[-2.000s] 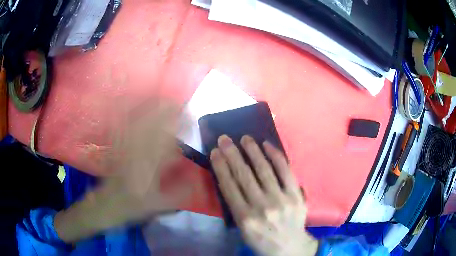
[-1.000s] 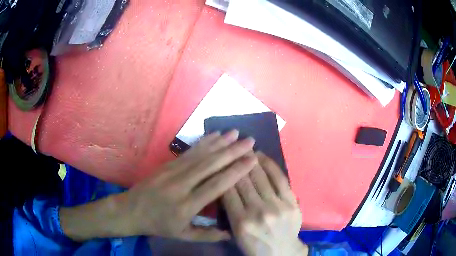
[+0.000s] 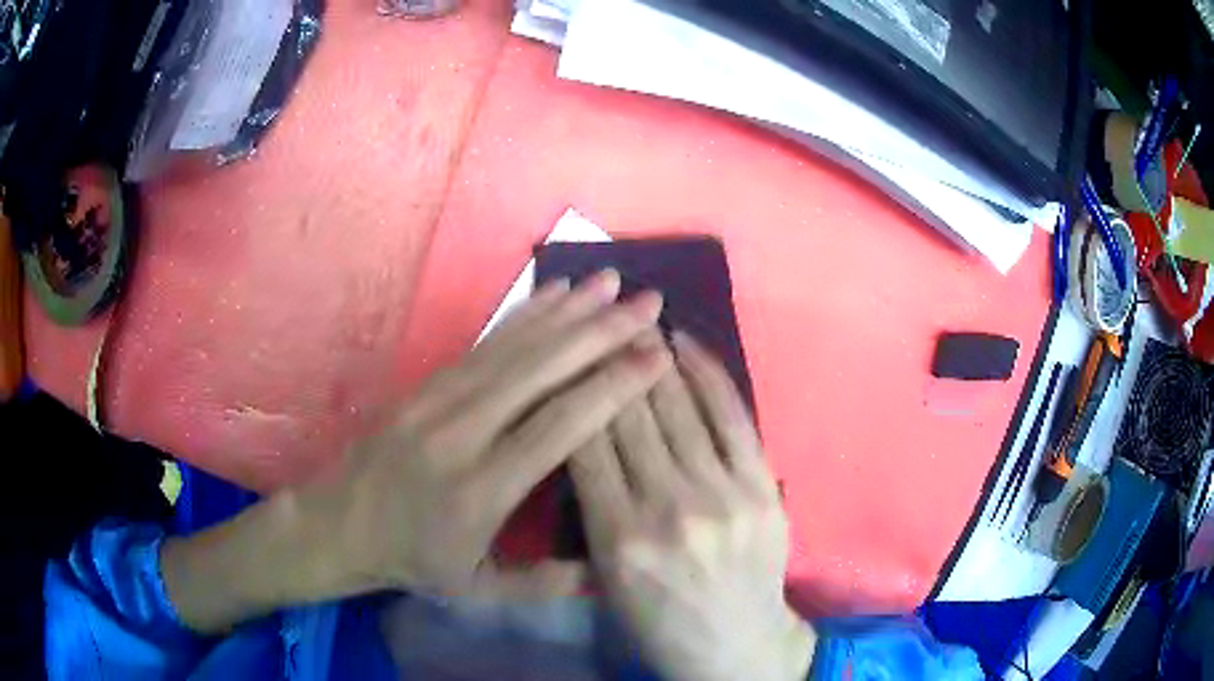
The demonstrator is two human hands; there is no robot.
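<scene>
A flat black plate (image 3: 692, 273) lies over a white, glaring battery panel (image 3: 575, 228) on the red mat. Only the panel's upper left corner and edge show. My right hand (image 3: 699, 519) lies flat on the plate, fingers pointing away from me. My left hand (image 3: 486, 432) lies across from the left, its fingertips over the plate and against my right fingers. Both hands are bare and slightly blurred. What lies beneath the hands is hidden.
Black covers on white papers (image 3: 786, 113) stand at the upper right. A small black block (image 3: 976, 357) lies at right. Beyond it are an orange-black tool (image 3: 1085, 399), tape rolls (image 3: 1072, 516) and a fan (image 3: 1172, 406). A plastic bag (image 3: 220, 80) and tape roll (image 3: 109, 246) are at left.
My left hand has come onto the plate beside my right fingers. Since one second ago, the plate and both hands have moved away from me, covering more of the white panel.
</scene>
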